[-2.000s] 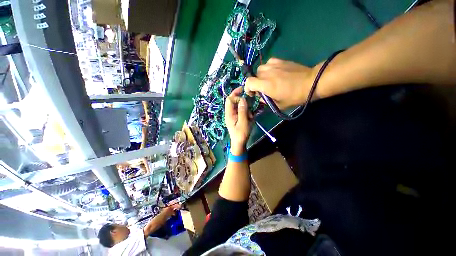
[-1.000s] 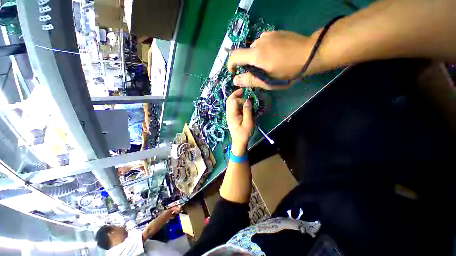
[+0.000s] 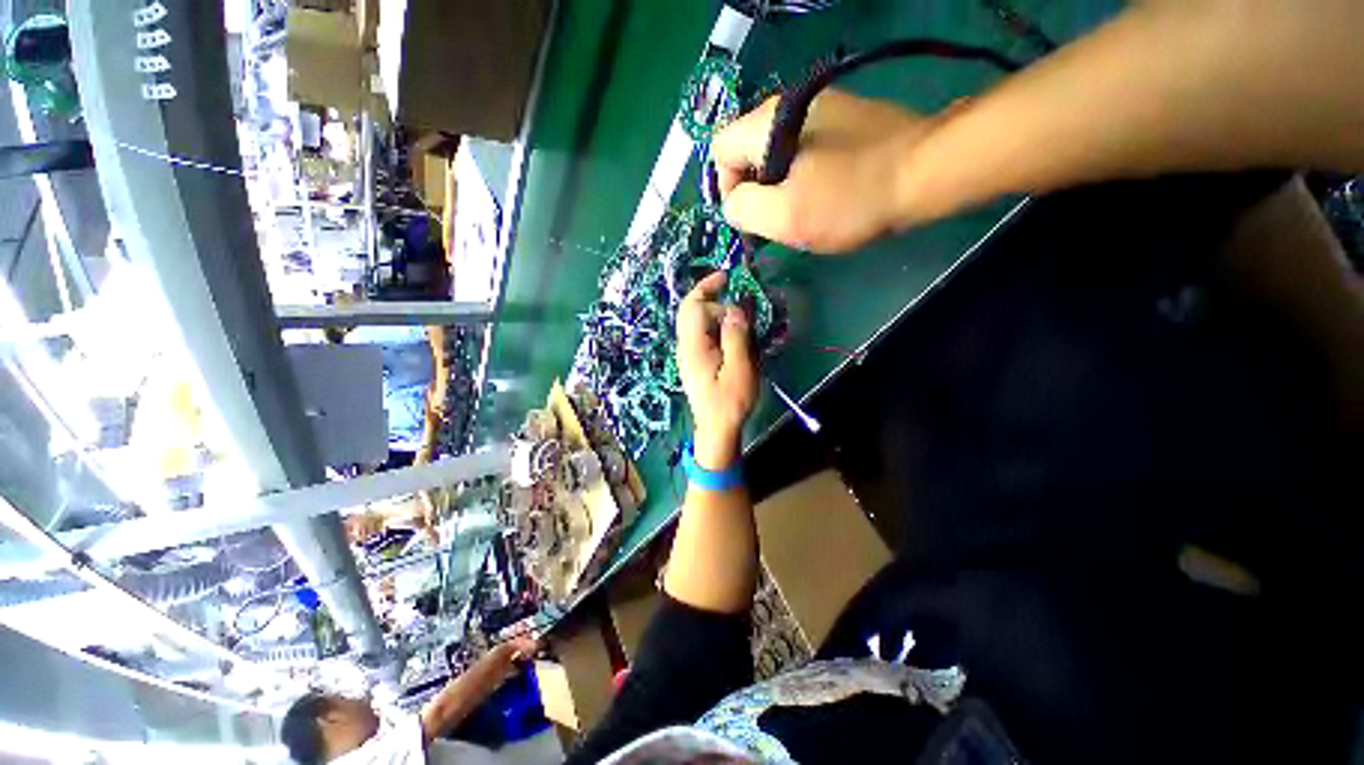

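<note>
My left hand (image 3: pixel 718 351), with a blue wristband, holds a green ring circuit board (image 3: pixel 760 305) by its edge, over the bench edge. A stator under the ring cannot be told. My right hand (image 3: pixel 815 172) is closed around the dark handle of a soldering iron (image 3: pixel 784 138), just above my left hand in the picture. Its thick black cord arcs over my wrist. The iron's tip is small and blurred near the ring. White and red lead wires (image 3: pixel 796 407) trail from the held ring past the bench edge.
A tangled pile of green rings and wires (image 3: pixel 636 336) lies beside my left hand. One ring (image 3: pixel 711 99) lies farther up. Stators stand on a cardboard sheet (image 3: pixel 591 501). Open cardboard boxes (image 3: pixel 815 546) are below the green bench (image 3: pixel 883 307). Another person (image 3: pixel 359 729) is at lower left.
My right hand has moved up and left in the picture, and the black cord now arcs above the wrist instead of hanging below it. My left hand has hardly moved.
</note>
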